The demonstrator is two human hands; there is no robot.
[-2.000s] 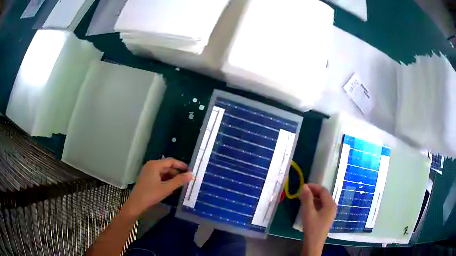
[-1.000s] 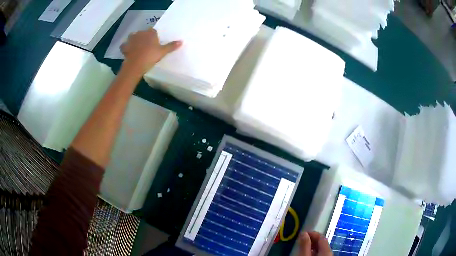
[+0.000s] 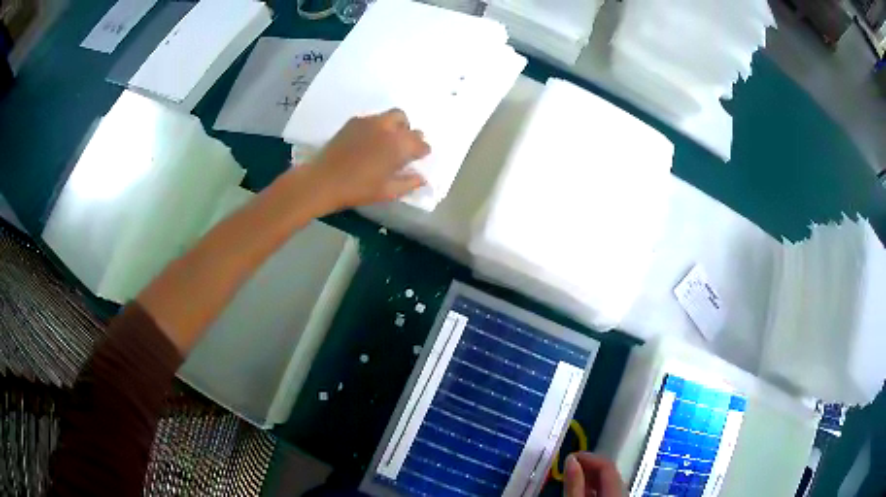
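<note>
My left hand (image 3: 374, 160) lies on the near part of the top white backsheet (image 3: 408, 68), fingers bent over its surface; whether it grips the sheet does not show. A solar cell string (image 3: 481, 408) lies on a grey-edged sheet in front of me, its near end cut off by the picture's edge. My right hand (image 3: 593, 476) is at the bottom edge, mostly cut off, beside a yellow loop (image 3: 573, 448). A thick EVA film stack (image 3: 583, 194) stands right of the backsheets.
Translucent glass sheet stacks (image 3: 272, 320) stand at left by the wire rack (image 3: 209, 442). Spare cell strings (image 3: 685, 442) lie on a pale stack at right. A paper label (image 3: 699, 299) lies on a pale sheet. Ragged white stacks (image 3: 821, 311) stand far right. Small offcuts (image 3: 399, 319) dot the mat.
My left hand has gone from beside the cell string up to the backsheet stack, then across it to its near side. My right hand stays by the yellow loop. The view has shifted.
</note>
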